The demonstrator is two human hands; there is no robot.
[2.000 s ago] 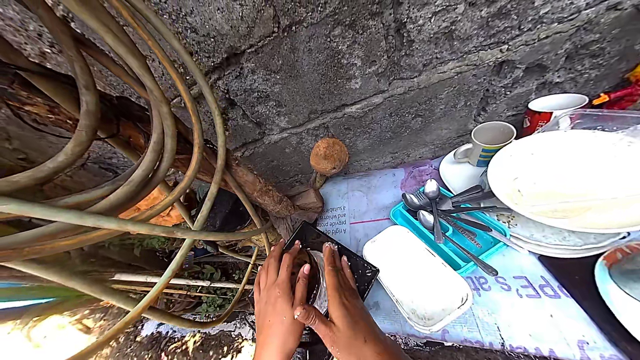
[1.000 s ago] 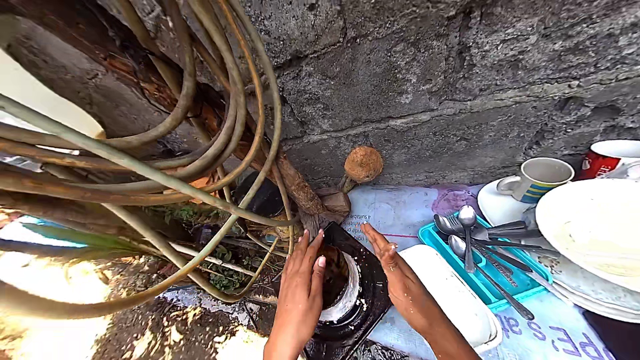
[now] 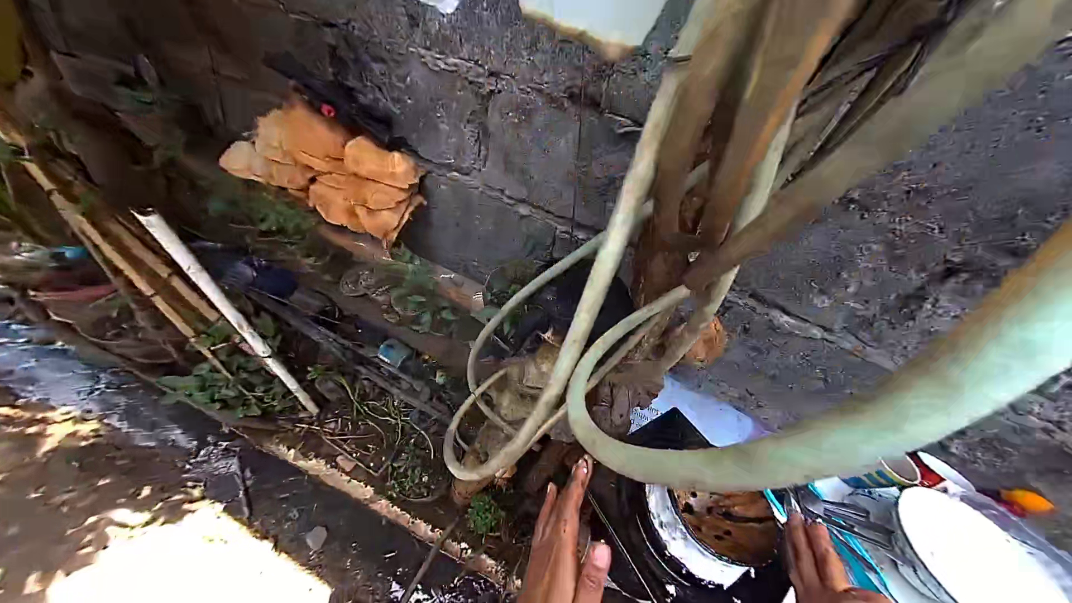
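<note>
A black vessel with a white inner rim [image 3: 682,536] and brown, dark-spotted contents sits at the lower right, on or in a black item whose exact kind I cannot tell. My left hand [image 3: 563,544], fingers extended and empty, is just to the left of it. At its right side is my right hand [image 3: 816,557], partly cut off by the bottom edge, with fingers straight and nothing visible in them. Metal cutlery [image 3: 846,515] in a turquoise tray [image 3: 867,569] lies right beside the right hand.
Loops of thick pale hose [image 3: 620,251] hang in front of the concrete block wall [image 3: 469,218], partly covering the work spot. Stacked white plates [image 3: 963,536] and a striped mug [image 3: 883,473] stand at the right. A white pole [image 3: 226,306] leans over plants at left.
The view has swung left. Both hands were together over the black vessel at first; they have parted to its two sides, showing its contents. The white rectangular dish is largely out of sight.
</note>
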